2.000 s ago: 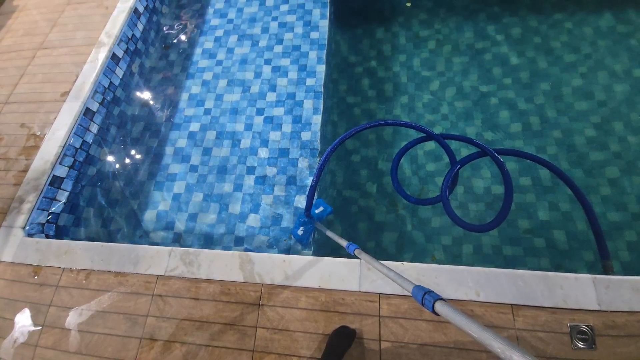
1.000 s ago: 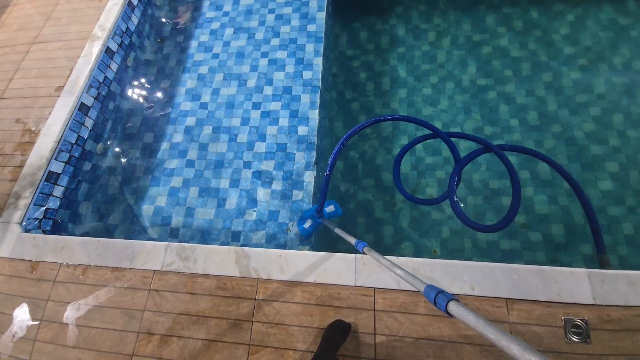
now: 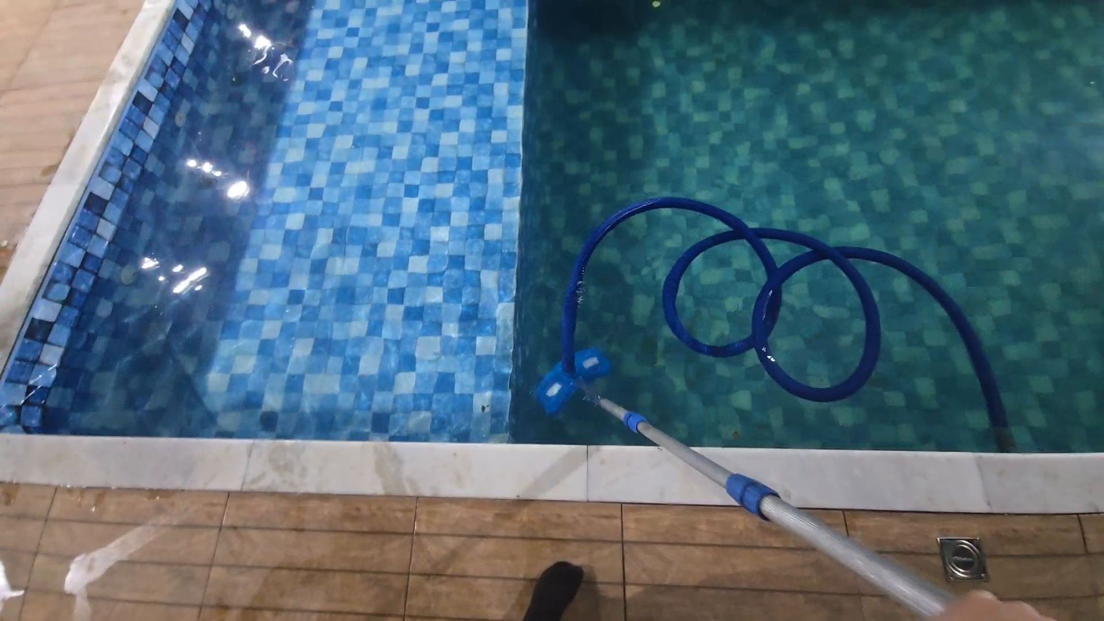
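At the bottom right edge, part of one of my hands [image 3: 992, 607] shows at the end of a telescopic aluminium pole [image 3: 849, 548] with blue locking collars; it looks like my right hand, its fingers mostly cut off by the frame. Down and left over the coping runs the pole's far part to a blue pool vacuum head [image 3: 573, 378] in the water, just right of the edge of the lighter shallow ledge. A dark blue vacuum hose [image 3: 668, 203] rises from the head and loops over the deeper, greenish water. My left hand is out of view.
White stone coping [image 3: 483, 470] borders the pool in front of me. Brown plank-like tiles [image 3: 319, 539] cover the deck, with a square metal drain cover [image 3: 962, 559] at the right. A dark-covered foot [image 3: 556, 591] shows at the bottom. The light-blue tiled ledge [image 3: 388, 216] lies at left.
The vacuum head has moved right, from the ledge's edge to over the deeper part. Part of a hand now shows at the pole's lower right.
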